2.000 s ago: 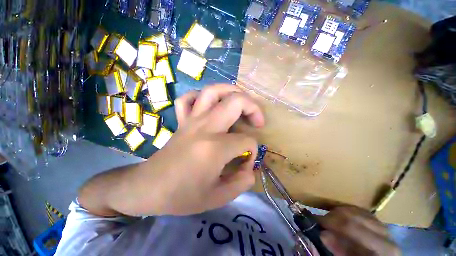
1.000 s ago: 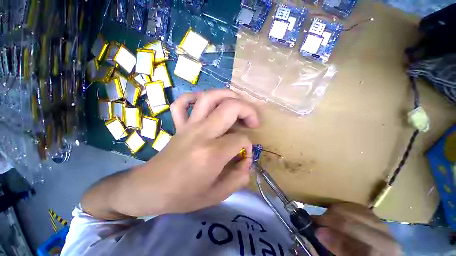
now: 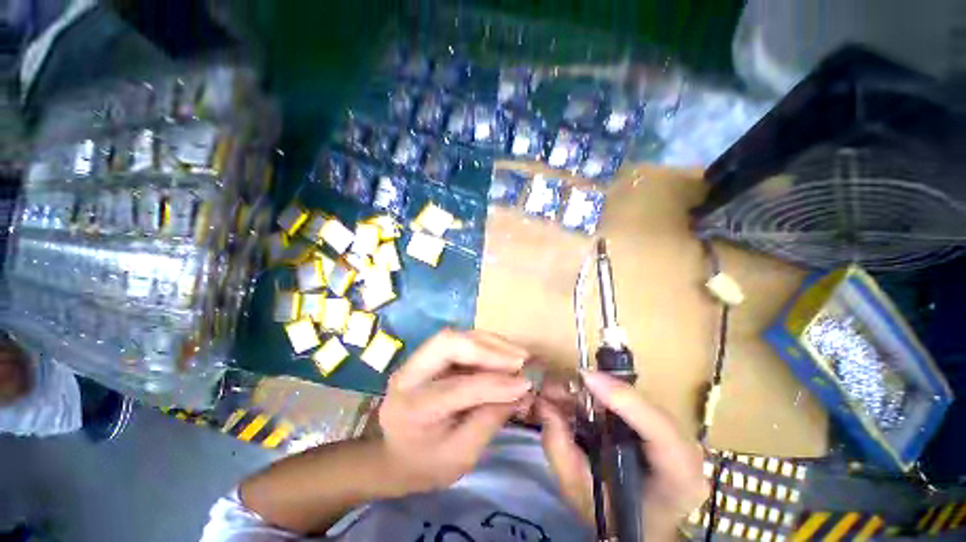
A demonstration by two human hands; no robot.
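My left hand (image 3: pixel 455 408) pinches a small, blurred piece (image 3: pixel 534 377) between thumb and fingertips, near the cardboard's front edge. It is mostly hidden by the fingers and looks like the small circuit board. My right hand (image 3: pixel 646 450) is closed around the black handle of the soldering iron (image 3: pixel 607 307), whose metal tip points away from my body over the cardboard (image 3: pixel 662 275). The thin silvery feed tube (image 3: pixel 579 307) runs beside the iron. Fingers of my right hand reach close to my left fingertips; whether they touch the piece is unclear.
Lithium cells (image 3: pixel 334 314) lie in a loose pile on the green bench. Blue circuit boards (image 3: pixel 542 196) stand in rows behind. Stacked clear trays (image 3: pixel 117 275) are at left. A fan (image 3: pixel 847 206), a blue-and-yellow box (image 3: pixel 911 423) and a twisted cable (image 3: pixel 722 339) are at right.
The view has widened and shifted, showing the fan and box. The iron has swung from the board to point away. My right hand has come up beside my left hand.
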